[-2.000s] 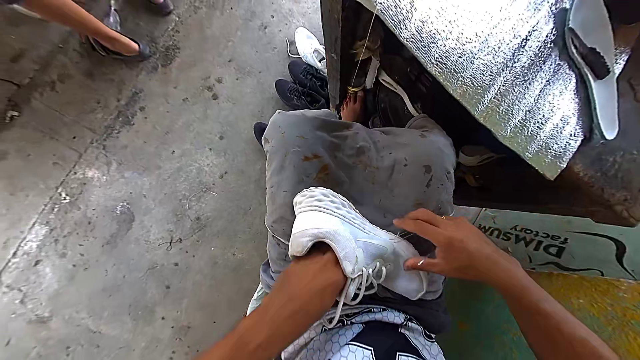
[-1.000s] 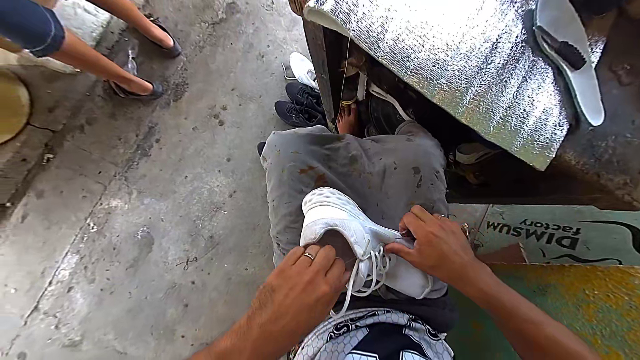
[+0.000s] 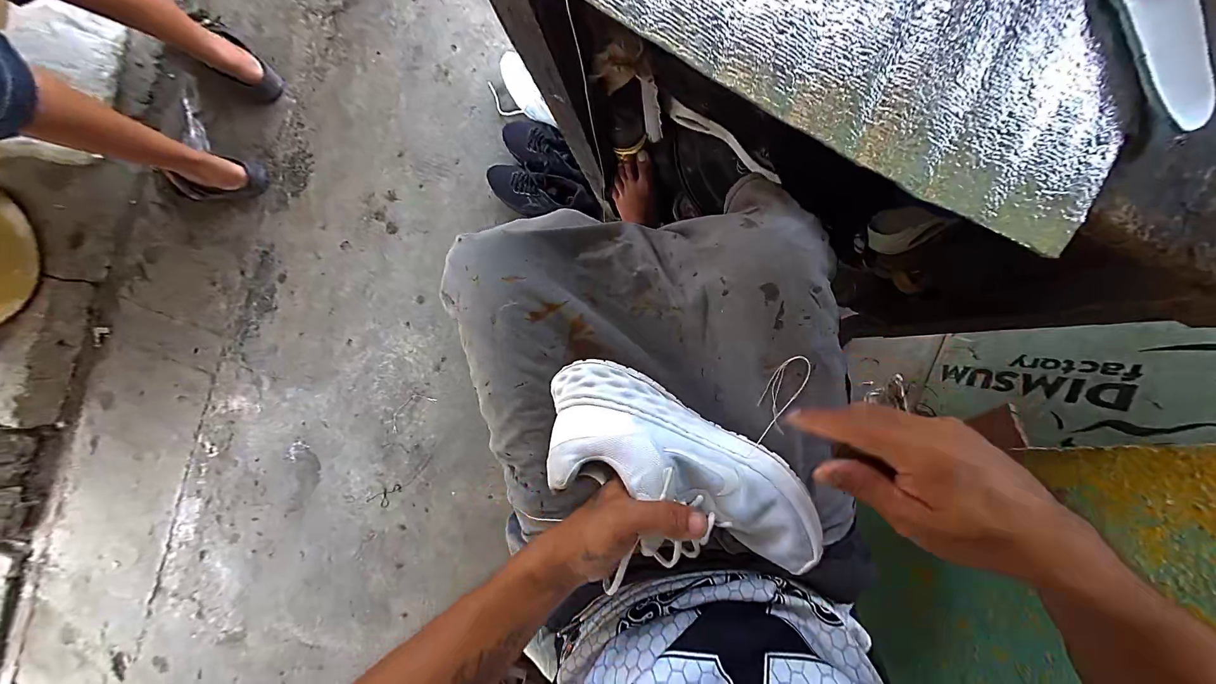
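Observation:
A white sneaker (image 3: 703,465) lies tilted on its side across my lap, its sole edge facing my knees and its heel to the left. My left hand (image 3: 632,527) grips it at the opening, the thumb over the white laces (image 3: 676,549) and the fingers hidden inside or behind. To the right of the toe is my right hand (image 3: 893,475), slightly blurred, thumb and forefinger apart, off the shoe. Whether it holds anything thin cannot be told. A looped thin thread (image 3: 787,388) rises from the sole edge near my right fingertips.
Silvery foil sheeting (image 3: 902,104) covers a dark table in front, with a white insole (image 3: 1173,57) on it. Dark shoes (image 3: 537,166) and a white shoe (image 3: 525,90) stand on the concrete floor. Another person's legs (image 3: 123,133) are at upper left. A printed green board (image 3: 1073,380) is at right.
My right hand has moved off the shoe to the right. My left hand has shifted from the heel opening to a grip over the laces, and the shoe is tipped more onto its side.

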